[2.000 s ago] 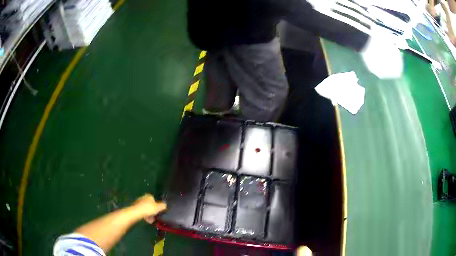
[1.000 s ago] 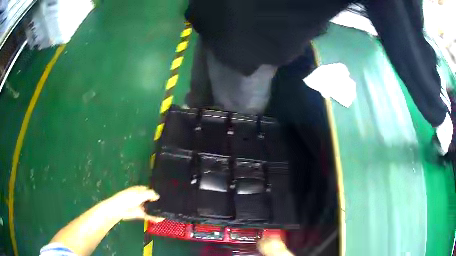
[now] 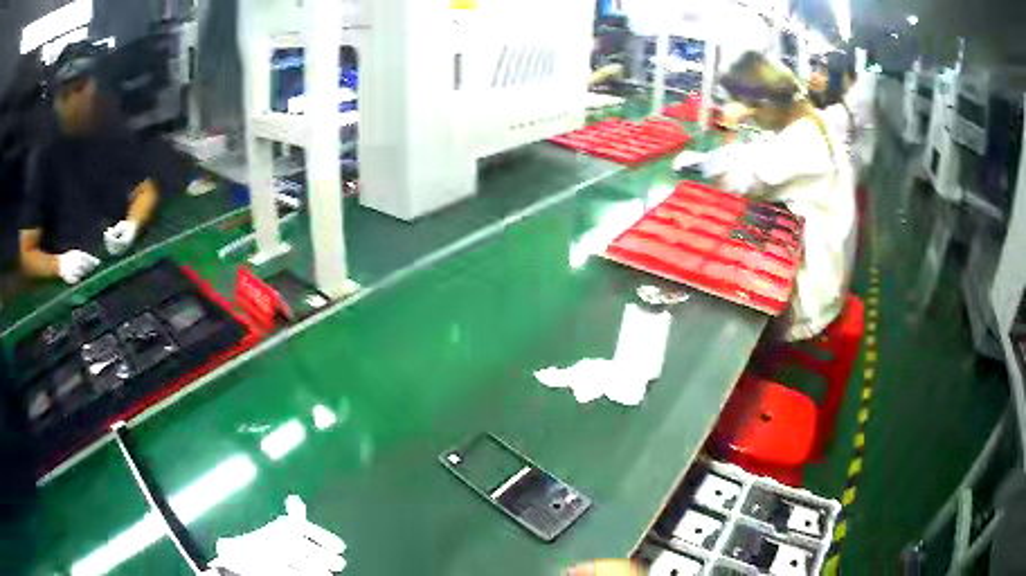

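Observation:
A black phone middle frame (image 3: 551,504) lies alone on the green bench (image 3: 394,416), slanted, with an open window at its upper left part. A pale pocket tray (image 3: 737,510) holding several dark parts sits beside the bench's right edge, cut off by the picture's bottom. A small skin-coloured part of a hand, seemingly my right hand (image 3: 605,567), shows at the bottom edge between the phone frame and the pale tray; its fingers and any hold are hidden. My left hand is out of the picture.
White gloves (image 3: 281,548) lie at bottom left beside a black-and-white strip (image 3: 163,501); more white cloth (image 3: 619,371) lies further up. Red tray (image 3: 675,242), red stool (image 3: 771,425) and seated person (image 3: 816,191) are right; black tray (image 3: 186,309), red sign (image 3: 257,298) and gloved worker (image 3: 84,186) left.
The view has swung from the floor and the black tray on red between my hands to the bench. That tray and my left hand are out of view; only a bit of one hand remains.

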